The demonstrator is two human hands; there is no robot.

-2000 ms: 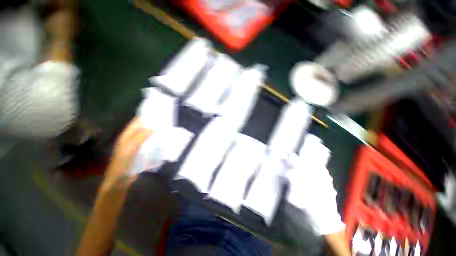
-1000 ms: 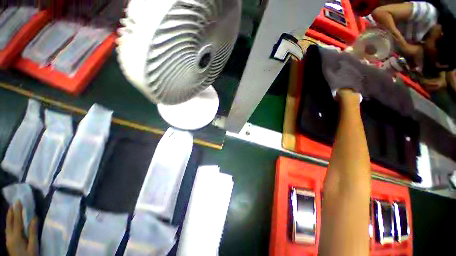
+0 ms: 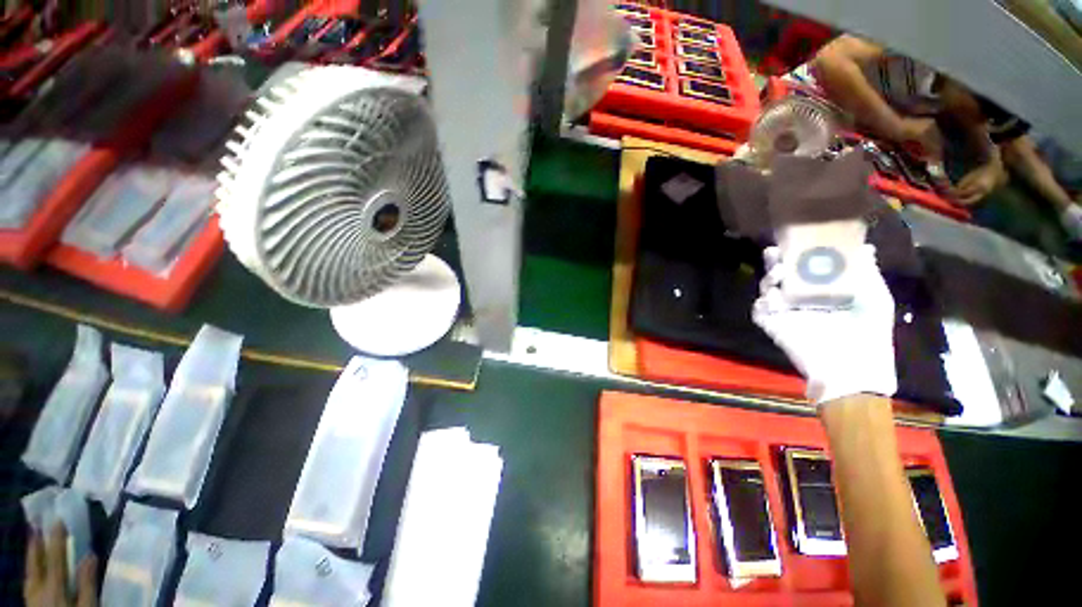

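Observation:
My right hand (image 3: 831, 338), in a white glove, holds a small pale rectangular item (image 3: 821, 270) with a round bluish mark, over the black padded liner (image 3: 700, 267). A dark grey flap (image 3: 819, 190) rises just behind it. My bare left hand (image 3: 53, 575) is cut off at the lower left corner, its fingers against a bagged device (image 3: 62, 516); its grip is unclear. Other bagged devices (image 3: 188, 415) lie in rows on a dark liner (image 3: 263, 445). Bare phones (image 3: 662, 519) lie in a red tray (image 3: 615, 474), partly behind my right forearm.
Flat white bags (image 3: 445, 522) lie on the green bench (image 3: 540, 474). A desk fan (image 3: 344, 196) and grey metal post (image 3: 469, 154) stand beyond. Red trays (image 3: 178, 279) are at the back left, others at the back right (image 3: 738, 89). Another person's arms (image 3: 872, 101) show at the upper right.
My right hand has turned to show its white glove and now shows the pale item. The view has shifted from the bagged rows toward the right-hand trays. My left hand stays by the bagged devices.

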